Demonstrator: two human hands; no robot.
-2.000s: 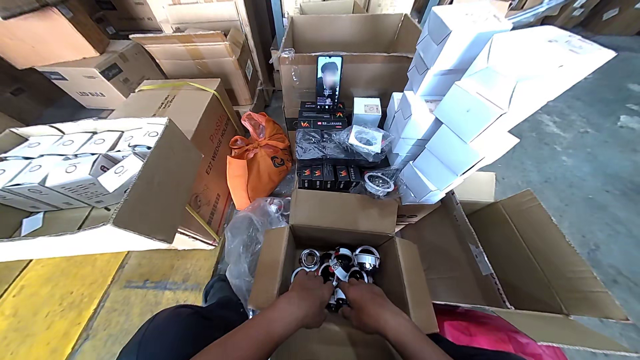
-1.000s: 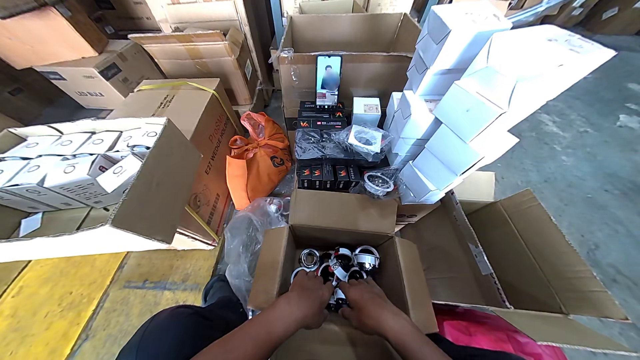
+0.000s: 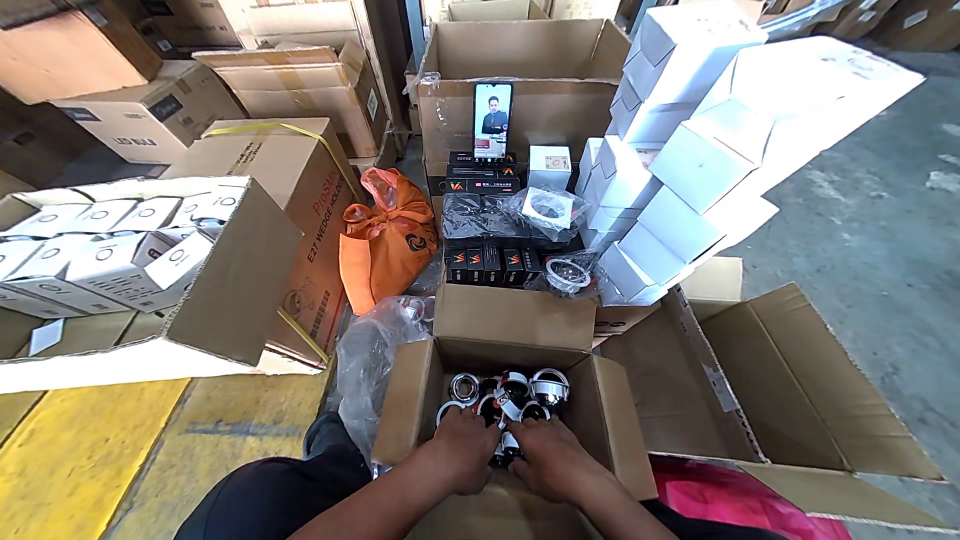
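Observation:
An open cardboard box (image 3: 514, 307) stands between my legs, with several round white and chrome light fittings (image 3: 550, 386) heaped inside. My left hand (image 3: 466, 448) reaches down into it over the near left fittings. Beside it, my right hand (image 3: 551, 457) rests on the near right ones. Both sets of fingertips are partly hidden among the fittings, so a grip on any one of them cannot be made out. Behind this box lie small black boxes (image 3: 491, 264), a ring fitting in clear plastic (image 3: 568, 275) and a small white box (image 3: 549, 166).
A lit phone (image 3: 493, 124) stands upright on the black boxes. White cartons (image 3: 697, 161) are stacked at the right, above an open cardboard box (image 3: 802, 375). An orange bag (image 3: 390, 238) and crumpled clear plastic (image 3: 375, 367) lie left of centre. A carton of white boxes (image 3: 232, 277) stands far left.

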